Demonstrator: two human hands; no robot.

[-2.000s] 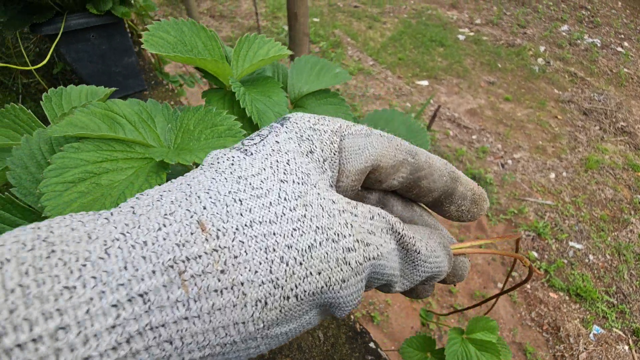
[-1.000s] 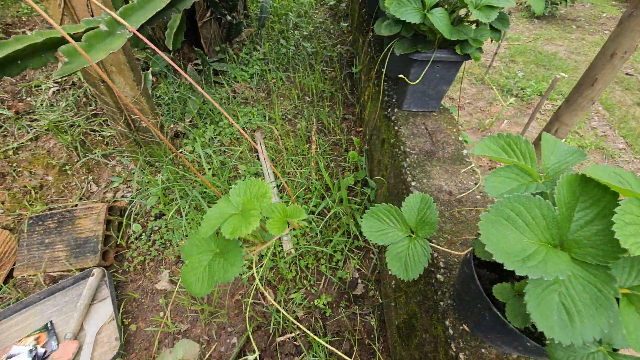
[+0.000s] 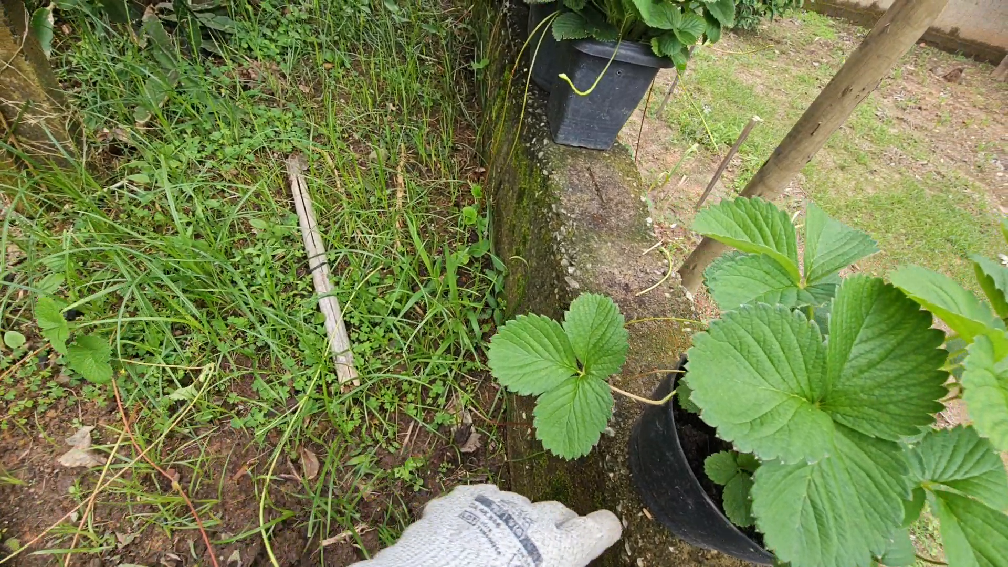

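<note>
One hand in a grey knitted work glove (image 3: 504, 529) enters at the bottom centre, seen from its back, which bears printed writing. Its fingers are mostly out of frame, so whether it holds anything is not shown; which hand it is cannot be told for certain. Just right of it stands a round black plastic pot (image 3: 669, 472) with a large-leaved strawberry plant (image 3: 795, 386). A three-part strawberry leaf (image 3: 579, 370) hangs out from that pot over the wall's left side. The other hand is out of view.
A mossy concrete wall (image 3: 598, 205) runs up the middle, with a square black pot (image 3: 598, 94) on it. A wooden post (image 3: 827, 118) leans at the right. A weathered wooden stick (image 3: 321, 272) lies in the grass, and thin runners trail at the lower left.
The reddish runners and leafy plantlet, raised over the grass one second ago, now lie lower at the left. The gloved hand has come in at the bottom. The view has shifted.
</note>
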